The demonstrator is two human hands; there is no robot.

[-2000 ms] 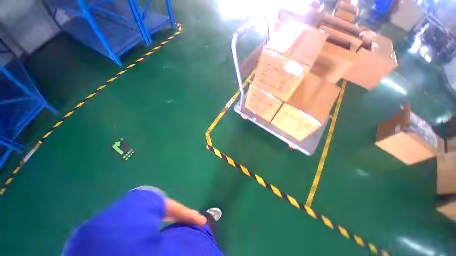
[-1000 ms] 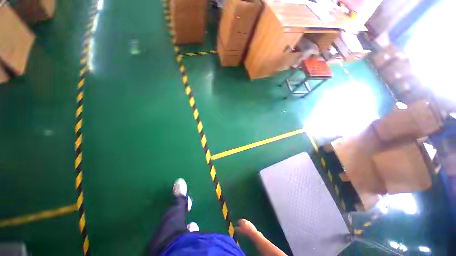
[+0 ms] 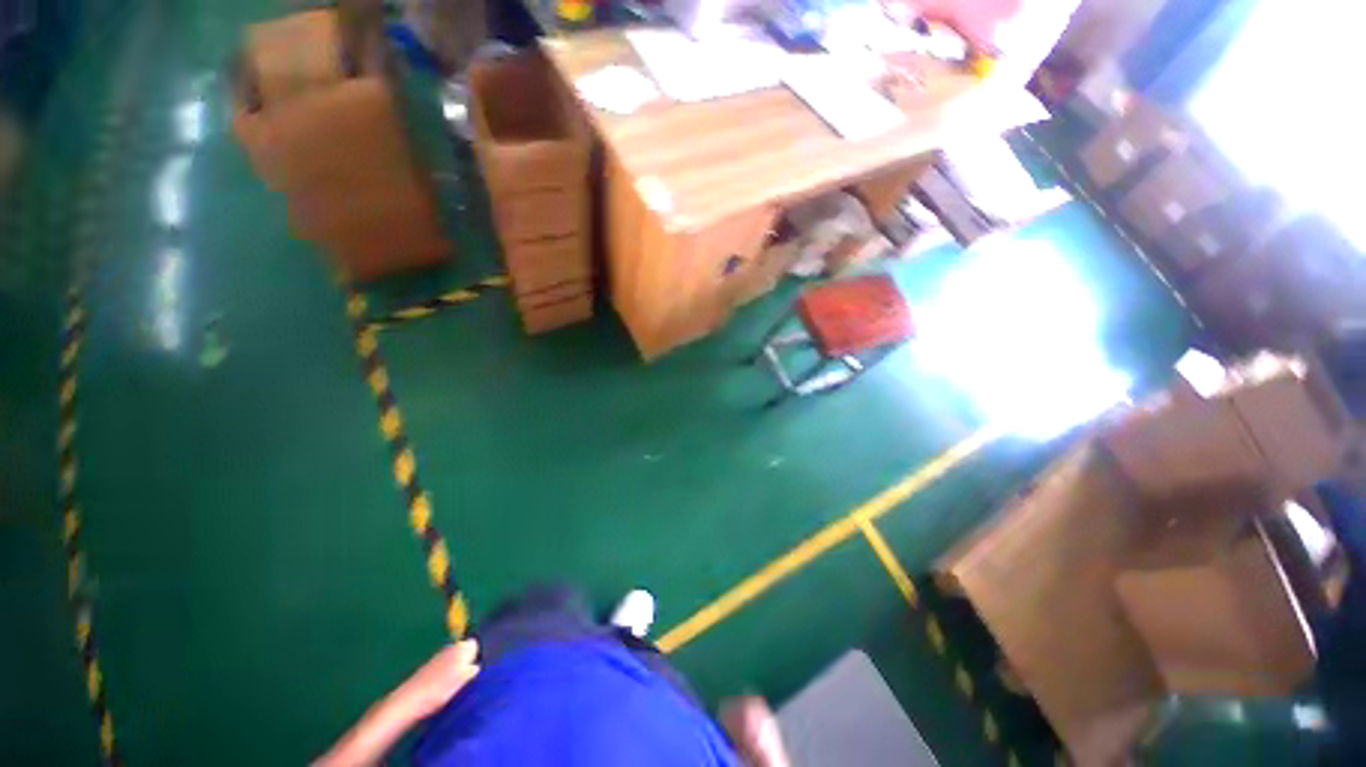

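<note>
My left hand (image 3: 444, 674) is bare, small and blurred at the lower left of my blue top; its fingers cannot be made out. My right hand (image 3: 754, 731) is a blurred patch at the bottom edge, partly cut off. I see no object in either hand. Ahead of me stands a wood-grain desk (image 3: 712, 147) with white papers (image 3: 704, 63) on its top. A stool (image 3: 857, 313) with a red seat and metal legs stands on the floor in front of the desk.
An open tall carton (image 3: 539, 210) stands beside the desk, with more cartons (image 3: 360, 165) further left. Flat and boxed cardboard (image 3: 1049, 599) lies at the right. A grey platform (image 3: 854, 719) is at the bottom edge. Yellow-black tape (image 3: 405, 465) marks the green floor.
My view has moved closer to the desk and stool. The grey platform has slid down towards the bottom edge. My left hand has come into view.
</note>
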